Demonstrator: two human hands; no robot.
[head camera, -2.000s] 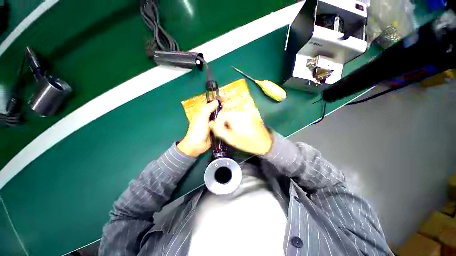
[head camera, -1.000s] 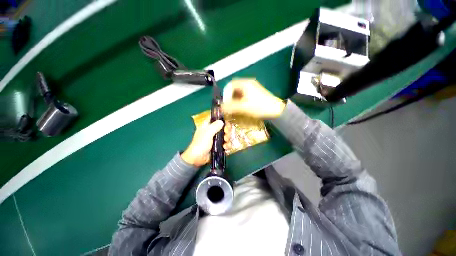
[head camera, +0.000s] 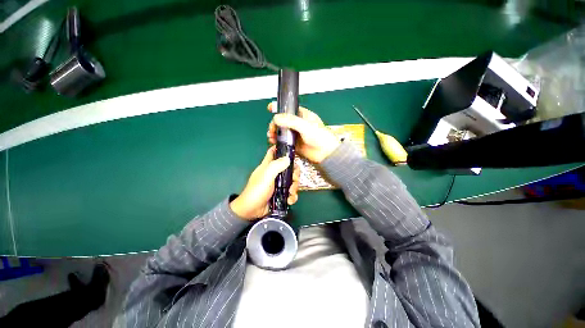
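A hair dryer (head camera: 272, 243) points its round grey barrel toward my body, with its handle running away from me. My left hand (head camera: 262, 187) is closed around the black inner frame just beyond the barrel. My right hand (head camera: 305, 133) grips the dark, smooth handle sleeve (head camera: 288, 93), which sits over the far part of the handle. The power cord (head camera: 237, 40) leaves the sleeve's far end and lies bundled on the belt. The amber work pad (head camera: 349, 134) lies to the right, partly hidden by my right hand and sleeve.
An awl (head camera: 390, 147) with a pale yellow handle lies right of the pad. Behind it stands the screw feeder (head camera: 474, 116). The black hanging screwdriver (head camera: 507, 145) reaches in from the right. A white rail (head camera: 192, 94) borders the belt. Another dryer (head camera: 77, 73) lies far left. A person's dark-clothed leg shows lower left.
The sleeve has moved from the rail onto the handle, now in my right hand. My right hand has shifted from the cord end to the sleeve. The view has turned and moved.
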